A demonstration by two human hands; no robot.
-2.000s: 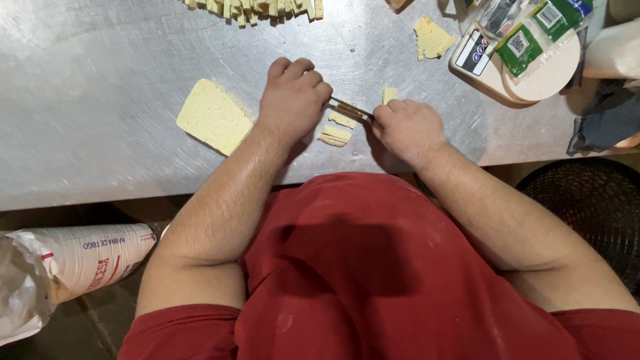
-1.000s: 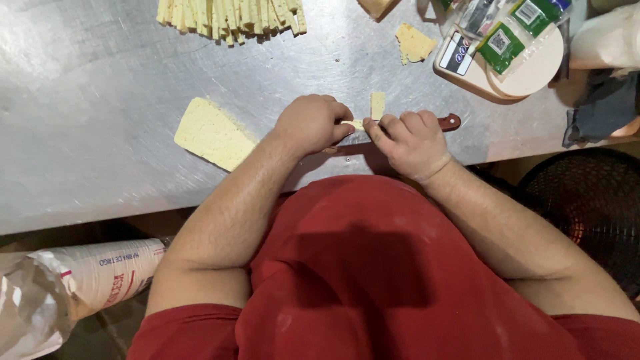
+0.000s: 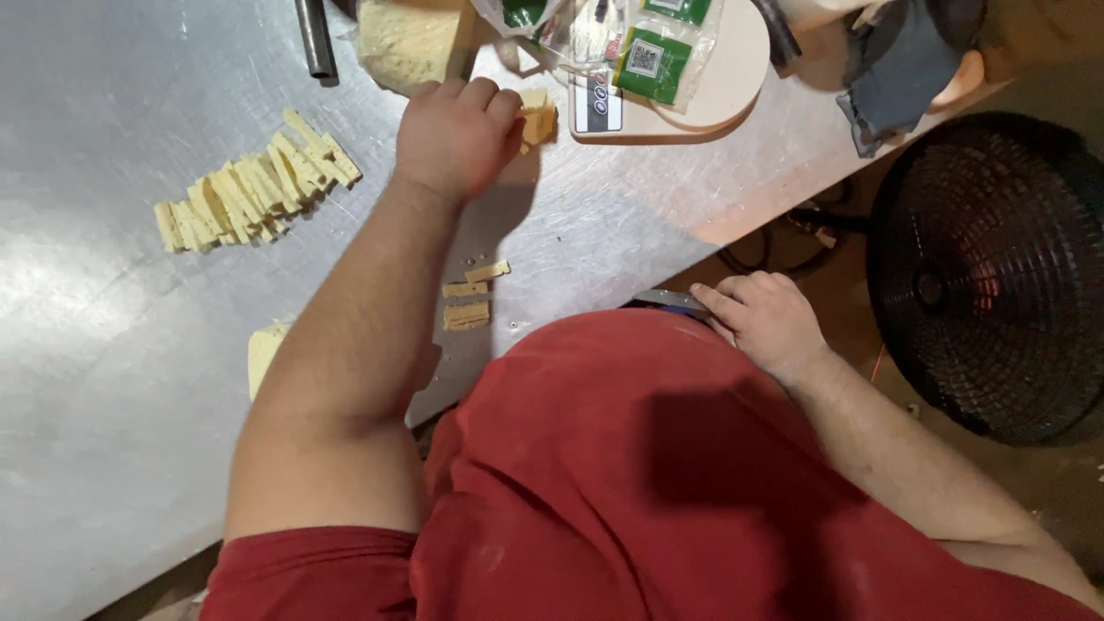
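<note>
My left hand (image 3: pixel 460 138) is at the piece of cheese (image 3: pixel 537 119) near the scale, its fingers curled and partly hidden; whether it grips the piece I cannot tell. Just behind it stands a large block of cheese (image 3: pixel 405 43) in clear film. My right hand (image 3: pixel 763 319) is beyond the table's front edge, holding a knife (image 3: pixel 668 299) whose blade shows by the red shirt. Short cut cheese strips (image 3: pixel 467 316) lie on the metal table between my arms. A long row of cheese sticks (image 3: pixel 250 190) is on the left, and a cheese slab (image 3: pixel 263 354) is partly covered by my left forearm.
A kitchen scale (image 3: pixel 595 129) with green-and-clear packets (image 3: pixel 653 65) on it stands at the back. A dark metal tube (image 3: pixel 316 39) lies at the back left. A grey cloth (image 3: pixel 906 78) hangs near the table's right corner. A black fan (image 3: pixel 975 276) stands beside the table.
My left hand has moved from the small strips to the piece by the scale. My right hand has drawn back off the table with the knife. The view has swung to the right.
</note>
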